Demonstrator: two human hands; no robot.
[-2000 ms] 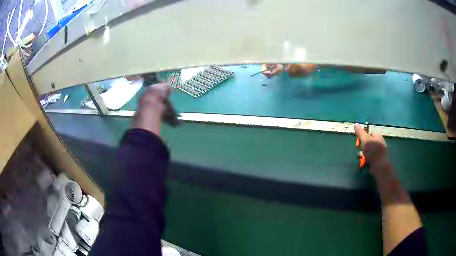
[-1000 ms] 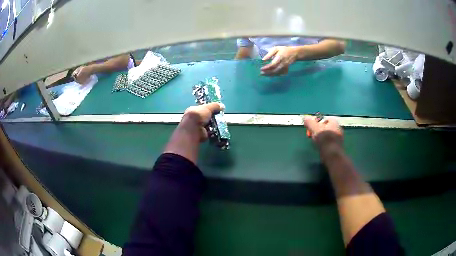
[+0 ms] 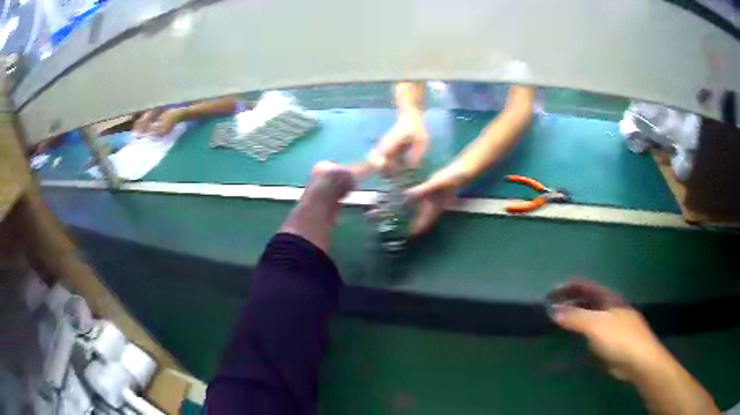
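The circuit board strip [image 3: 393, 220] is blurred and upright between another person's two hands, over the pale edge strip. My left hand [image 3: 329, 185] is beside it on the left, fingers towards it; blur hides whether they touch it. The orange-handled cutters [image 3: 531, 197] lie on the pale edge strip, handles pointing left, out of my hands. My right hand [image 3: 599, 318] is low at the right, over the near green surface, fingers curled. Something small and dark shows at its fingertips, too blurred to name.
A circuit board panel [image 3: 266, 134] lies on the far green surface, partly under white wrapping. Another person's hand [image 3: 162, 121] is at far left. A carton of white housings [image 3: 109, 361] stands lower left. White parts [image 3: 661, 134] and a brown carton [image 3: 710, 174] are at right.
The board strip has passed from my left hand into the other person's hands, which came forward. My right hand has let go of the cutters and moved down and right.
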